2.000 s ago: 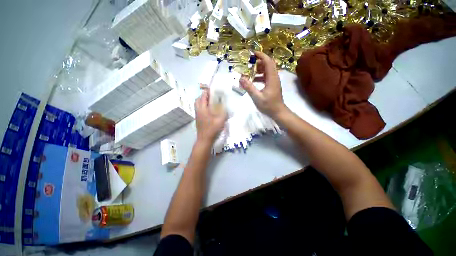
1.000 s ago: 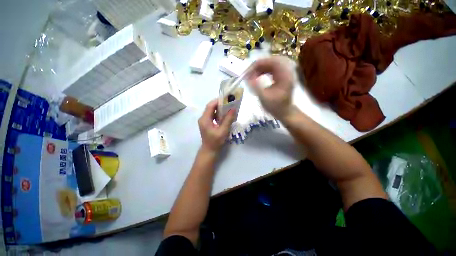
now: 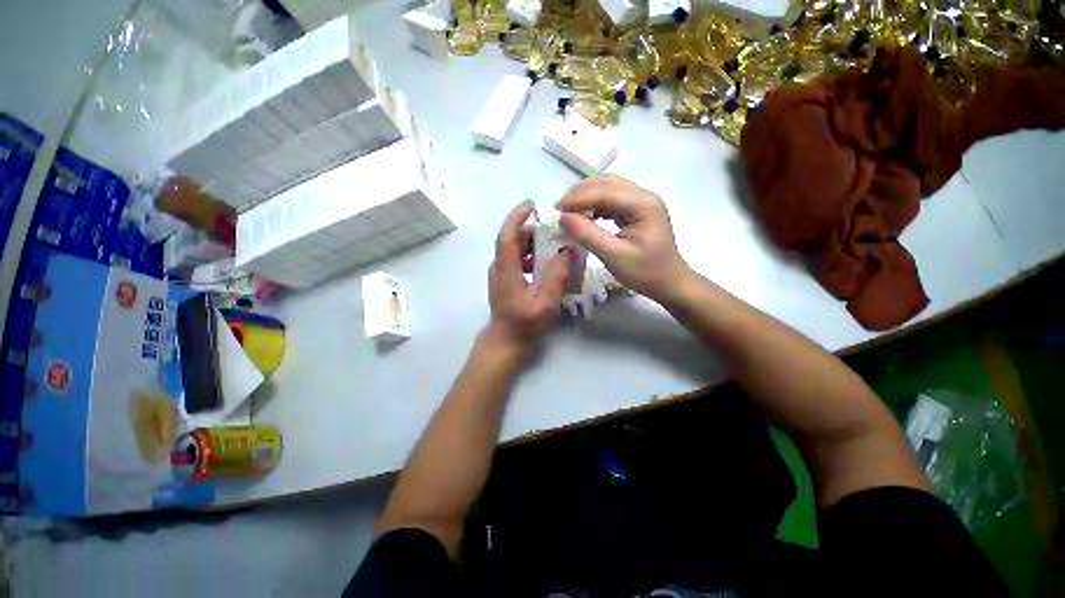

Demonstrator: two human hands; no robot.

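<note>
My left hand (image 3: 526,280) is around a small white carton (image 3: 551,243) above the table, with its fingers on both sides. My right hand (image 3: 625,234) is at the carton's top end, with thumb and fingertips together on its white edge or flap. What is inside the carton is hidden. Slim white sticks (image 3: 593,290) lie fanned on the table under and behind my hands, partly covered by them. Two white cartons lie beyond my hands, one upper left (image 3: 502,112) and one straight ahead (image 3: 580,144).
A pile of golden bottles (image 3: 689,70) lies at the back, with a rust-brown cloth (image 3: 835,175) at right. Carton rows (image 3: 339,216) stand at left, near a single carton (image 3: 385,306), a black flat object (image 3: 200,353), a can (image 3: 228,451) and a light blue printed carton (image 3: 99,391).
The hands first came together at a carton; the right hand brought a thin white stick to its opening. Now the right fingertips are at the carton's top and the stick no longer shows. The view has shifted.
</note>
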